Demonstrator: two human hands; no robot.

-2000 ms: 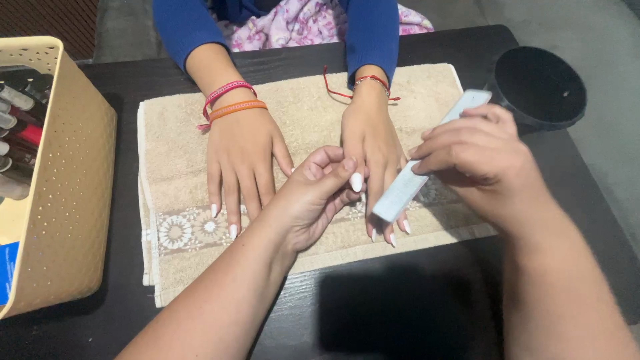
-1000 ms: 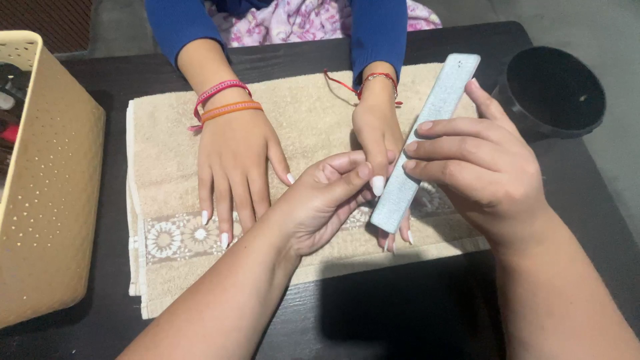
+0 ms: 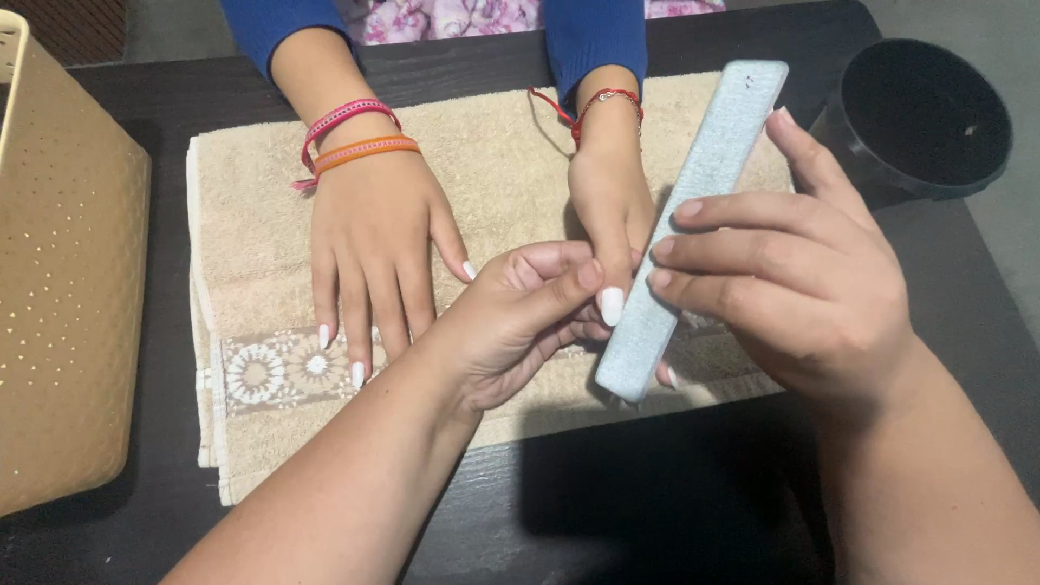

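Observation:
My left hand [image 3: 528, 317] grips the thumb of another person's hand [image 3: 609, 195], whose white-polished thumbnail [image 3: 612, 306] shows between my fingers and the file. In my right hand [image 3: 796, 276] is a grey nail file [image 3: 691, 236], tilted, its lower part close beside that thumbnail; whether they touch I cannot tell. The person's other hand [image 3: 374, 236] lies flat, fingers spread, on a folded beige towel [image 3: 487, 162]. Pink and orange bracelets [image 3: 366, 153] circle that wrist, and a red one [image 3: 609, 96] is on the wrist nearer the file. The held hand's other fingers are mostly hidden.
A tan perforated plastic basket [image 3: 73, 276] stands at the left. At the right back corner is a round black container [image 3: 926, 118]. The towel lies on a dark wooden table [image 3: 479, 520]. Blue sleeves [image 3: 597, 36] reach in from the far side.
The file has turned steeper since the earliest frame and now lies alongside the person's thumb. My left hand has kept its grip on that thumb. The view has shifted slightly.

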